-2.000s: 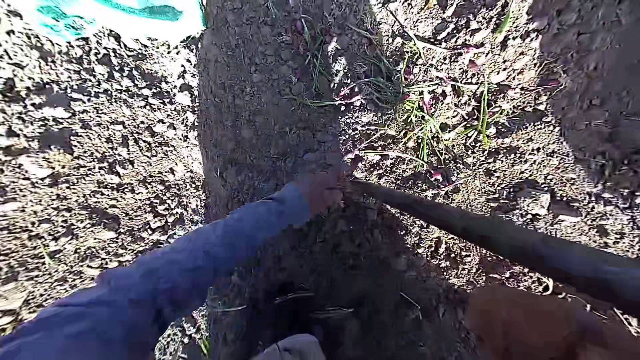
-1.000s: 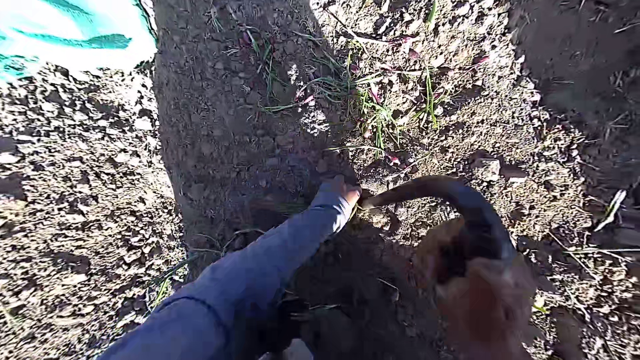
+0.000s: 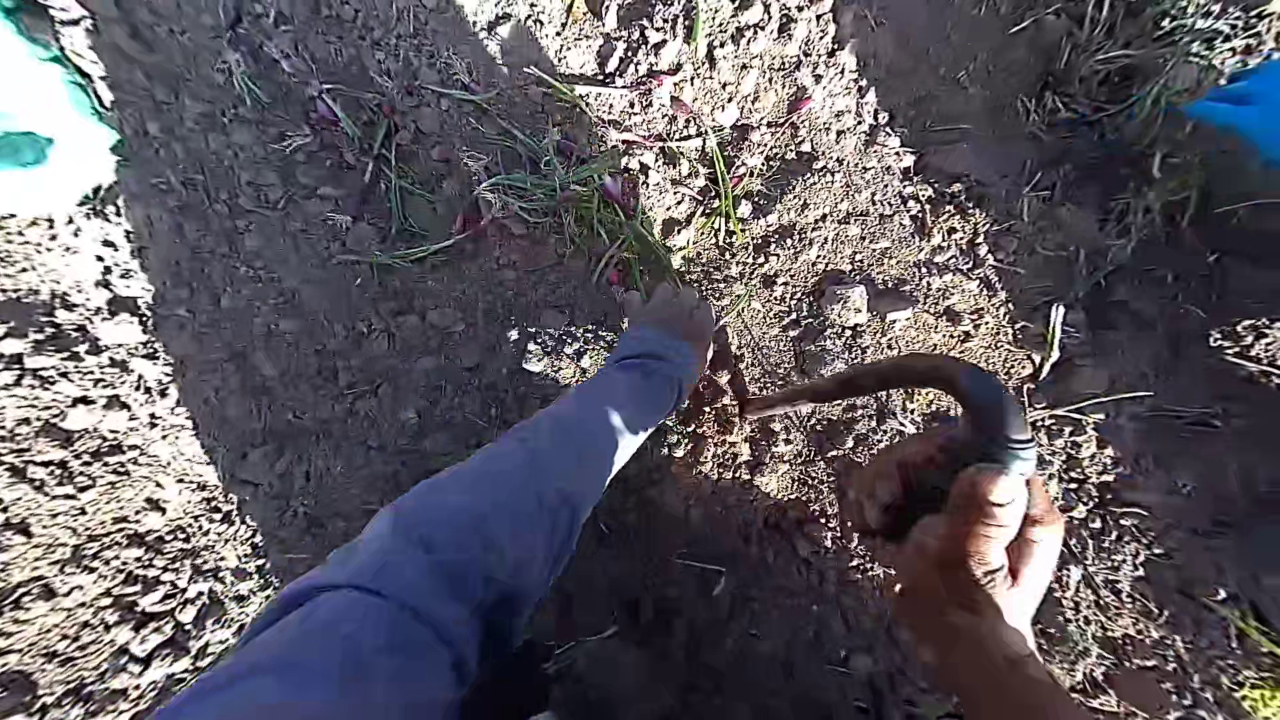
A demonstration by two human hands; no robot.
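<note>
My right hand [image 3: 985,545] is closed around the grip of a curved hand tool [image 3: 900,375], likely a sickle or hook, whose narrow tip points left and meets the soil near my left wrist. My left hand [image 3: 675,315], below a blue-grey sleeve, reaches to the near edge of a pile of red onions with green tops [image 3: 605,205]. Its fingers are blurred and partly hidden, so whether they grip any stems cannot be told. More onion plants [image 3: 385,165] lie loose on the soil to the left of the pile.
Dry, crumbly soil [image 3: 320,370] spreads all round, partly in shadow. A pale and green sheet [image 3: 45,120] lies at the upper left edge. Something blue [image 3: 1240,108] shows at the upper right. A stone [image 3: 848,303] sits right of my left hand.
The left hand has moved from bare soil up to the onion pile. The right hand with the curved tool has come into clearer view. The view has shifted to the right.
</note>
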